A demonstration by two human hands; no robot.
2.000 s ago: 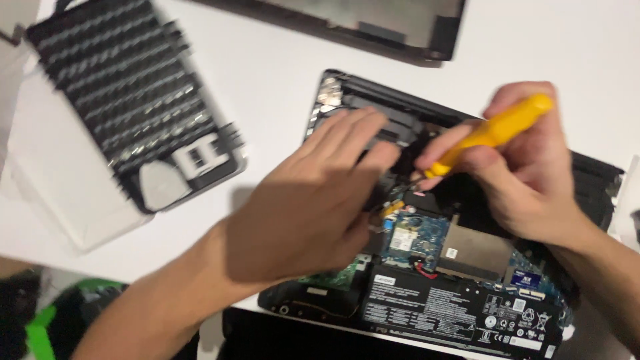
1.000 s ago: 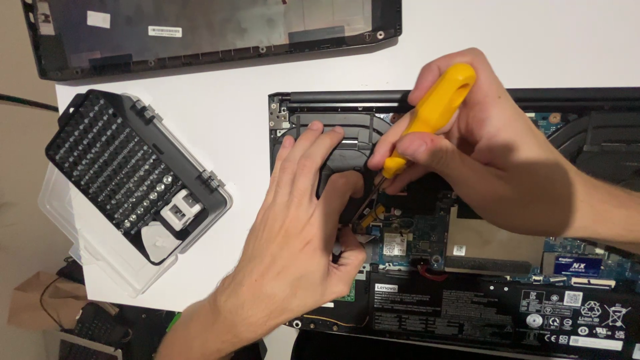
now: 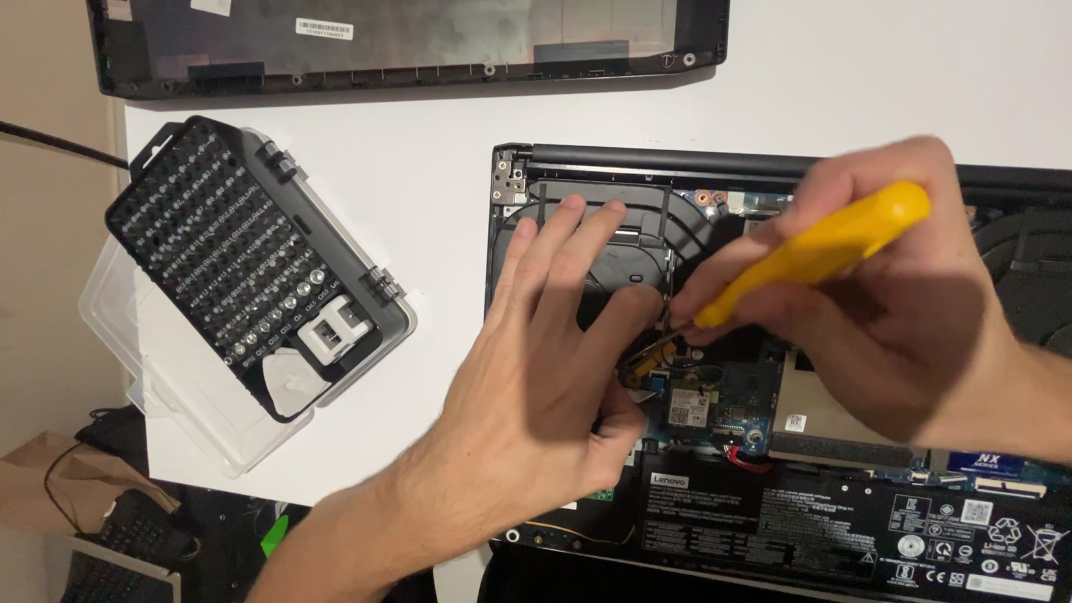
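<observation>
An opened Lenovo laptop base (image 3: 645, 159) shows its fans, circuit board and black battery (image 3: 754, 519). My right hand (image 3: 879, 318) grips the yellow handle of a thin metal-tipped hand tool (image 3: 821, 251), slanted down to the left. Its tip reaches the yellow-orange tape (image 3: 656, 356) by the left fan; what the tip touches cannot be told. My left hand (image 3: 553, 377) lies over the left fan (image 3: 620, 218), fingers spread, with index finger and thumb near the tip. A small pale piece shows beside that thumb; whether it is pinched cannot be told.
An open case of screwdriver bits (image 3: 310, 197) lies at the left on its clear plastic lid (image 3: 117, 335). Across the top is a black laptop cover (image 3: 402, 84). Below the white table's (image 3: 402, 435) left edge are a brown paper bag (image 3: 50, 477) and a keyboard (image 3: 117, 561).
The view has shifted and straightened since two seconds ago. Both hands stay at the same part of the laptop, the yellow-handled tool still in my right hand, now slanted lower than one second ago.
</observation>
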